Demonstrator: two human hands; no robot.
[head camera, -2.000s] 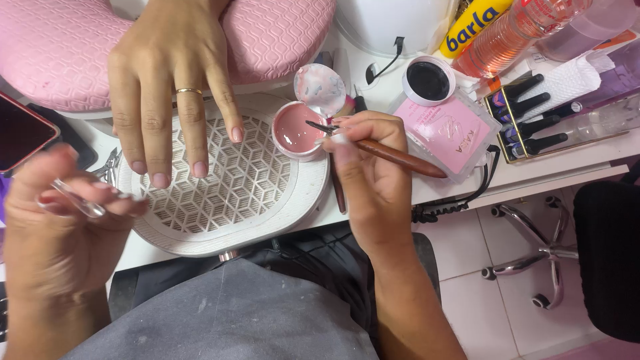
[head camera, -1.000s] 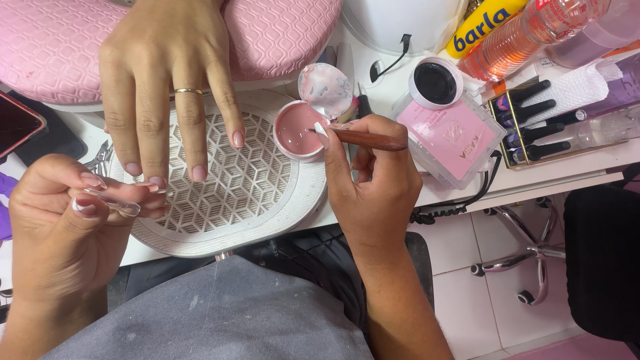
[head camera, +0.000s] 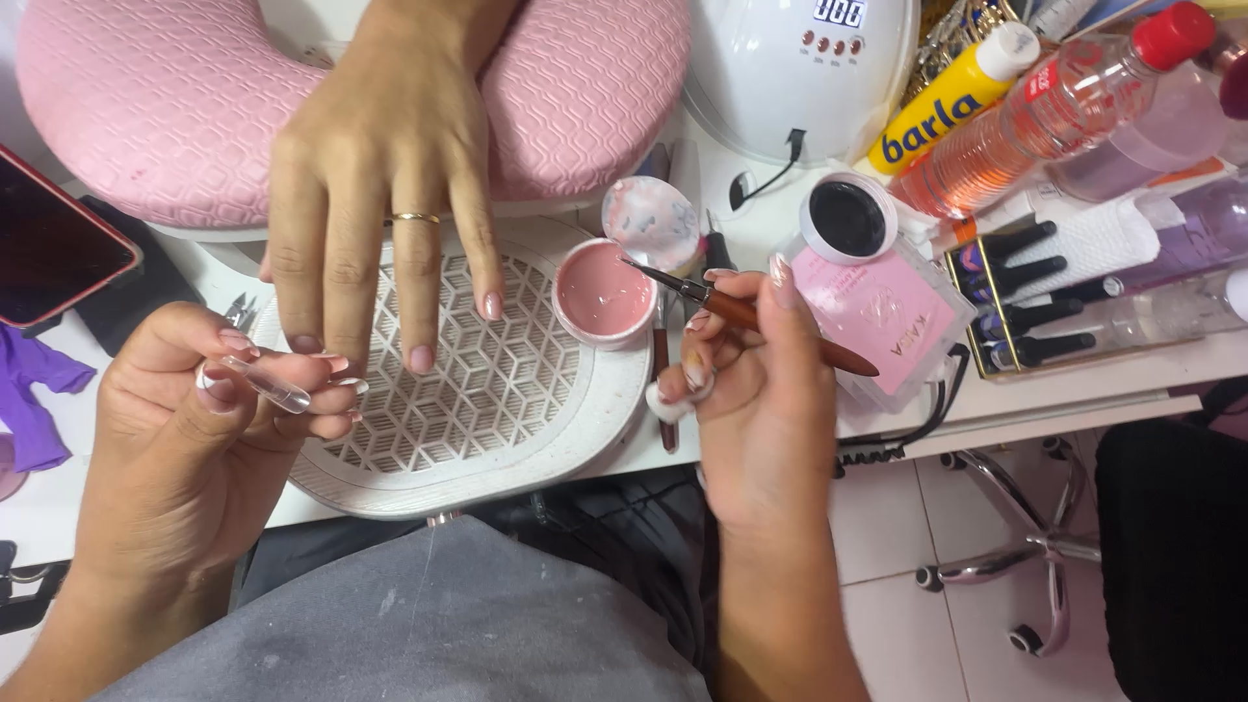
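Between thumb and fingers, my left hand (head camera: 210, 419) pinches a clear nail form (head camera: 267, 383) near the other person's fingertips. My right hand (head camera: 765, 390) holds a wooden-handled nail brush (head camera: 736, 310), its dark tip at the right rim of an open jar of pink gel (head camera: 604, 294); a small white pad or wipe (head camera: 680, 396) is held at its lower fingers. The other person's hand (head camera: 390, 185), with a gold-coloured ring, lies palm down across a pink cushion (head camera: 585, 88), its fingers over the white nail dust collector (head camera: 468, 370).
A white nail lamp (head camera: 804, 68) stands at the back. On the right are an open jar of black gel (head camera: 848, 217), a pink-labelled plastic case (head camera: 877, 312), bottles (head camera: 1092, 107) and a rack of polishes (head camera: 1014, 292). A phone (head camera: 58, 244) lies far left.
The brush tip has moved from inside the pink gel jar to its rim. My right hand has turned, with the palm side now more visible. My left hand still holds the clear form.
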